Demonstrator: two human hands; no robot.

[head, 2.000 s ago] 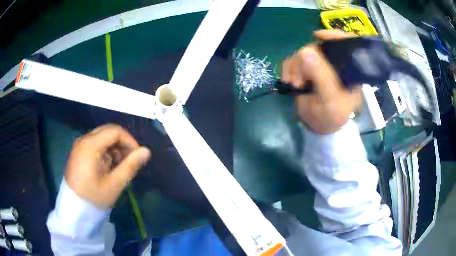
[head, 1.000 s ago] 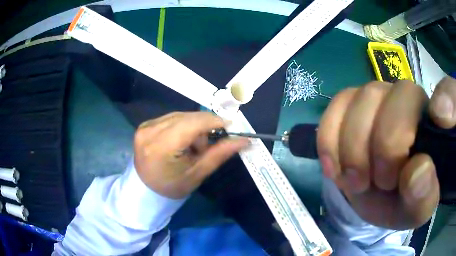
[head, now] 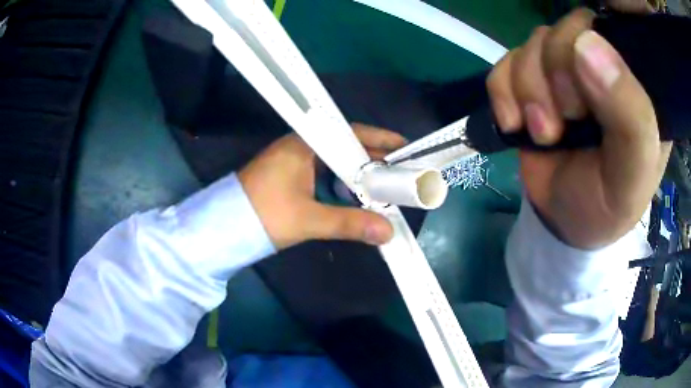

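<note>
The white three-armed assembly [head: 326,125] lies tilted over the black jig, with its upright hub tube [head: 405,187] leaning to the right. My left hand [head: 303,201] holds the assembly at the hub, thumb on the near arm and fingers behind the joint. My right hand [head: 583,121] grips the black electric screwdriver [head: 523,136], which points left. Its thin bit reaches the hub joint beside the tube; whether the tip touches a screw is hidden. One arm runs to the upper left, one toward the bottom, and one lies behind the bit, foreshortened.
A pile of silver screws [head: 471,173] lies on the green surface right of the hub. A ribbed black mat [head: 34,144] is at the left. A blue bin [head: 17,326] shows at the lower left edge. Cluttered items stand at the far right.
My left hand has moved from in front of the hub to gripping it. The assembly has tilted and turned. The screwdriver bit has moved from my left fingers to the hub joint.
</note>
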